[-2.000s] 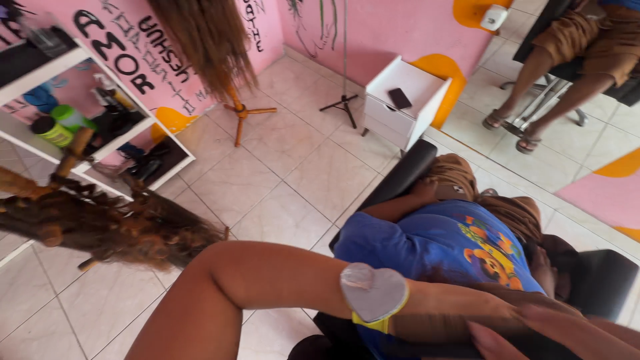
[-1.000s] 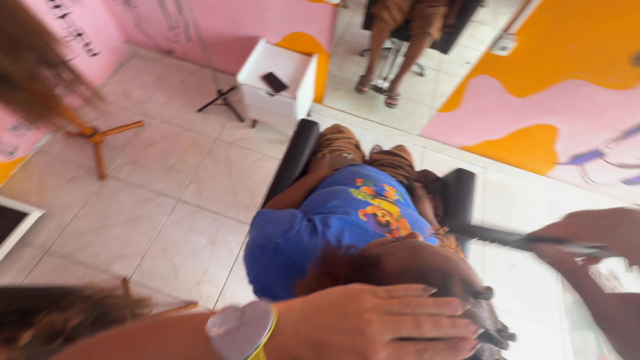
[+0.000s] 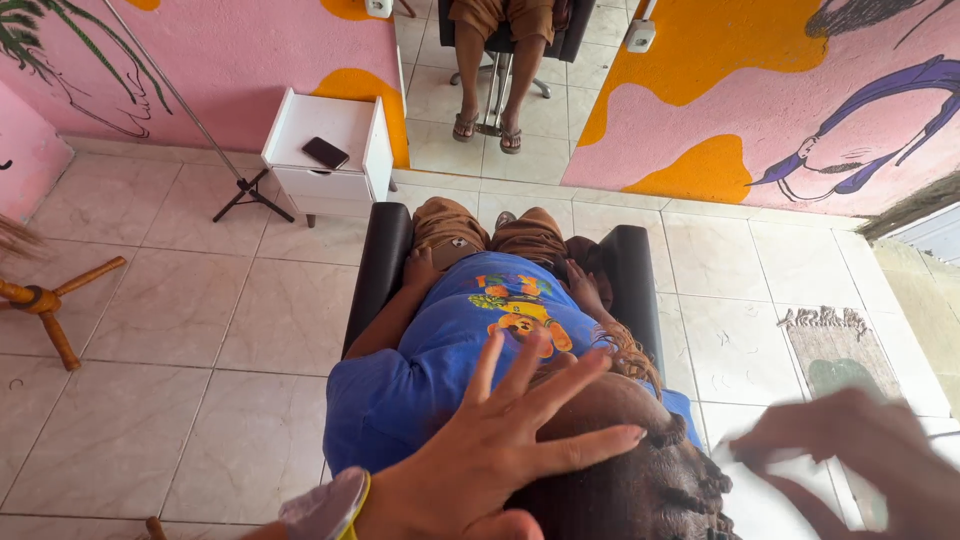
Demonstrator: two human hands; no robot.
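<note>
A person in a blue printed T-shirt (image 3: 442,375) leans back in a black salon chair (image 3: 634,277). Their dark hair (image 3: 637,487) is sectioned into rows of small knots or twists, with loose lighter brown strands at one side. My left hand (image 3: 525,427) is spread over the person's forehead, fingers apart and holding nothing; a heart-shaped pad on a yellow band (image 3: 330,502) is on its wrist. To the right of the head, my right hand (image 3: 840,450) is blurred, thumb and fingers curved towards each other; whether something is between them cannot be made out.
A white cabinet (image 3: 330,184) with a phone (image 3: 325,152) on top stands by the wall, beside a black tripod stand (image 3: 251,196). A wooden tripod (image 3: 45,304) stands at left. A mirror (image 3: 510,90) faces the chair. A fringed rug (image 3: 844,352) lies on the right.
The view has swung to the right. My left hand has gone from lying flat with fingers together to fingers spread. The dark, long tool seen in my right hand a second ago is no longer discernible.
</note>
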